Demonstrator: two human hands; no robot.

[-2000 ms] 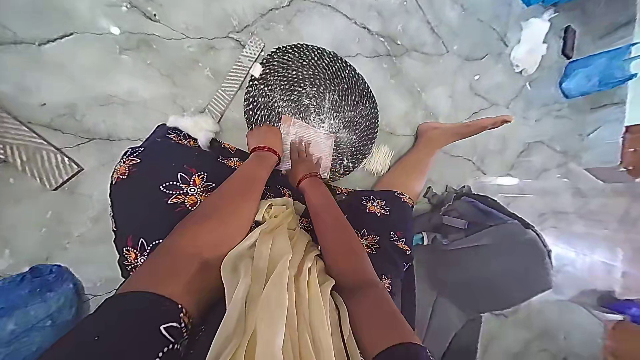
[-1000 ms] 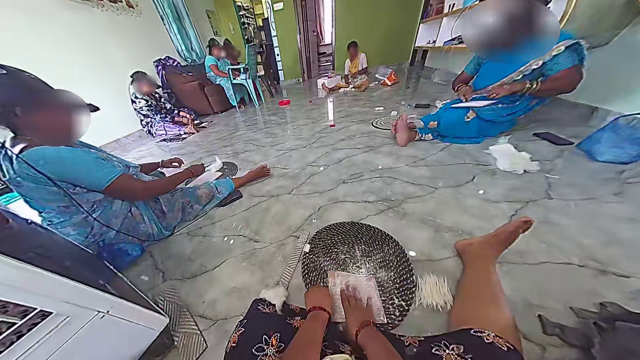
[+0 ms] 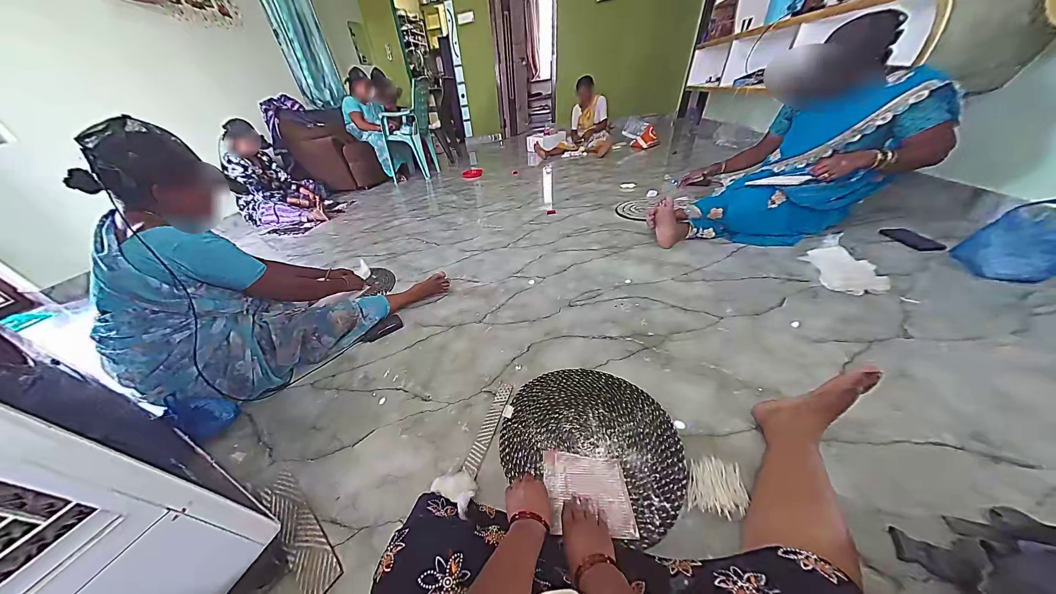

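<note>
A round black-and-white woven mat [image 3: 577,404] lies on the floor before me, dusted with white powder. On its near part rests a pinkish ribbed rectangular sheet [image 3: 598,478]. My left hand [image 3: 528,499] is at the sheet's left edge, its fingertips hard to make out. My right hand [image 3: 584,520] lies palm down on the lower part of the sheet. To the right of the mat is a bundle of thin cream-white sticks, perhaps rolled cotton wicks [image 3: 718,488]. White cotton wool [image 3: 455,487] sits by my left knee, at the end of a patterned strip [image 3: 488,429].
A person in light blue [image 3: 198,289] sits at left, another in blue [image 3: 817,173] at right, more people farther back. A white cabinet [image 3: 165,511] stands near left. A cotton piece [image 3: 846,266], a phone [image 3: 912,239] and a blue bag [image 3: 1006,243] lie at right; grey cloth [image 3: 990,549] at lower right.
The view has tilted up from my lap to the room. Both hands stay at the sheet on the mat. My right hand sits lower on the sheet than one second ago.
</note>
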